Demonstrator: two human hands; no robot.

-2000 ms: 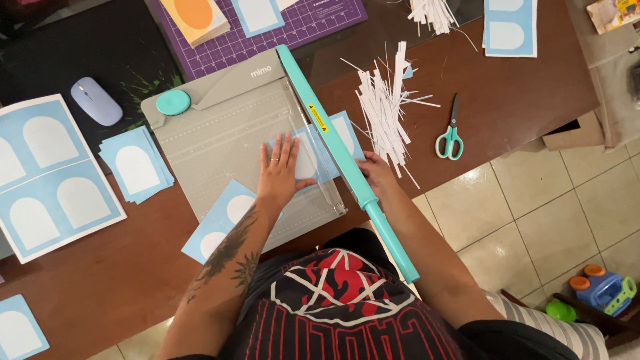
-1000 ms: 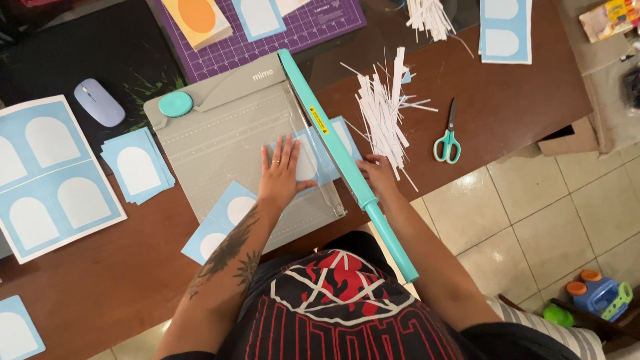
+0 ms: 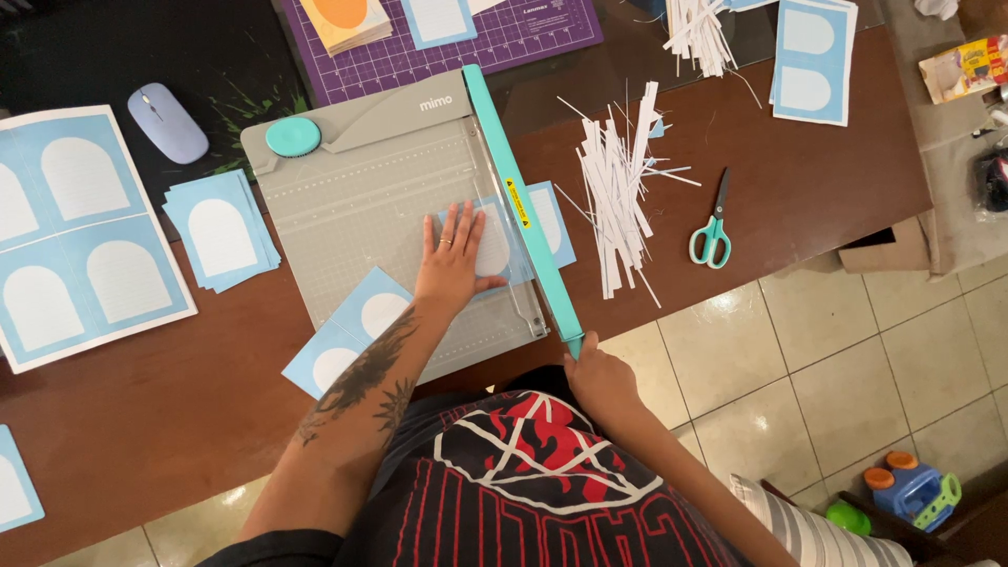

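Note:
A grey Mimo guillotine paper trimmer [image 3: 370, 236] lies on the brown table, its teal cutting arm [image 3: 524, 213] lowered along the right edge. My left hand [image 3: 454, 256] presses flat, fingers a little apart, on a blue printed sheet with white arch shapes [image 3: 496, 240]. That sheet passes under the arm and sticks out on its right side. My right hand [image 3: 602, 374] is closed around the lower end of the arm, the teal handle [image 3: 576, 345]. Another blue arch sheet [image 3: 346, 331] lies slantwise over the trimmer's lower left edge, partly beneath my left forearm.
Left of the trimmer are a stack of blue cards [image 3: 220, 232], a larger printed sheet [image 3: 94, 236] and a mouse [image 3: 168, 124]. To the right lie white paper strips [image 3: 618, 197] and teal-handled scissors [image 3: 713, 228]. A purple cutting mat [image 3: 504, 47] is behind.
My right hand has left the sheet's edge beside the cutting arm and moved down to grip the arm's handle. My left hand stays on the sheet.

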